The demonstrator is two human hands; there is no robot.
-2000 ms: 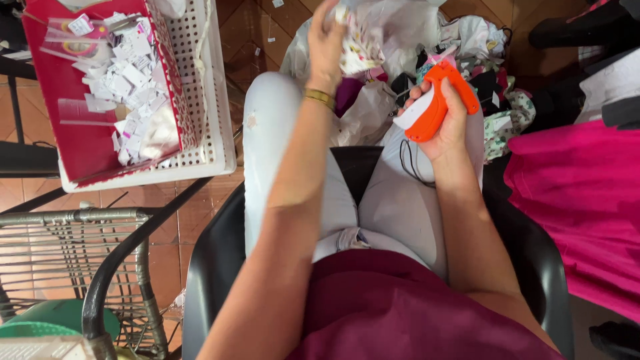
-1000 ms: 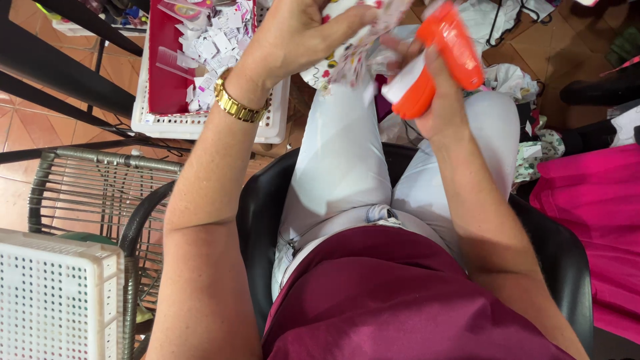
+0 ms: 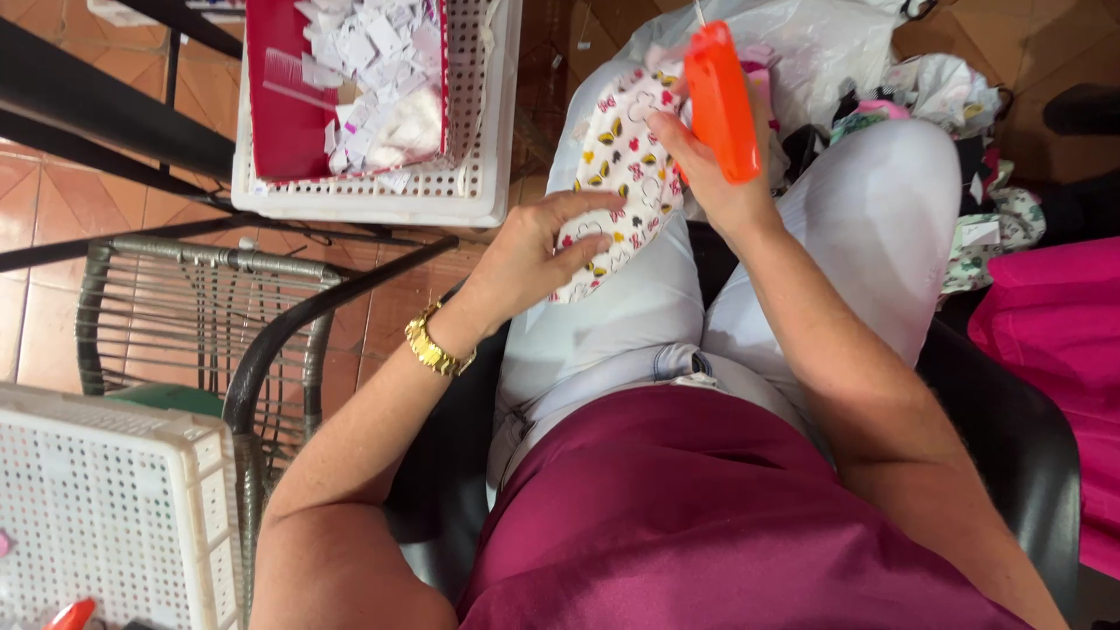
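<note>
My right hand (image 3: 722,179) is shut on an orange tagging gun (image 3: 722,101), whose thin needle points away from me at the top. Over my left thigh lies a folded white printed fabric piece (image 3: 626,166) with yellow, red and black figures. The fingers of my left hand (image 3: 560,245) rest on its near part, the thumb and fingertips pressing the cloth. The thumb of my right hand touches the fabric's right edge. Whether the other right fingers also hold cloth behind the tool is hidden.
A red box (image 3: 289,131) of small white tags stands on a white perforated crate (image 3: 376,206) at upper left. Another white crate (image 3: 96,516) is at lower left by a woven-cord chair (image 3: 201,315). Clothes (image 3: 980,219) and clear plastic (image 3: 814,52) lie beyond my knees; pink fabric (image 3: 1050,350) hangs right.
The printed fabric, raised in my left hand one second ago, now lies over my left thigh. My left hand has come down nearer my body. The orange tool has stayed in my right hand.
</note>
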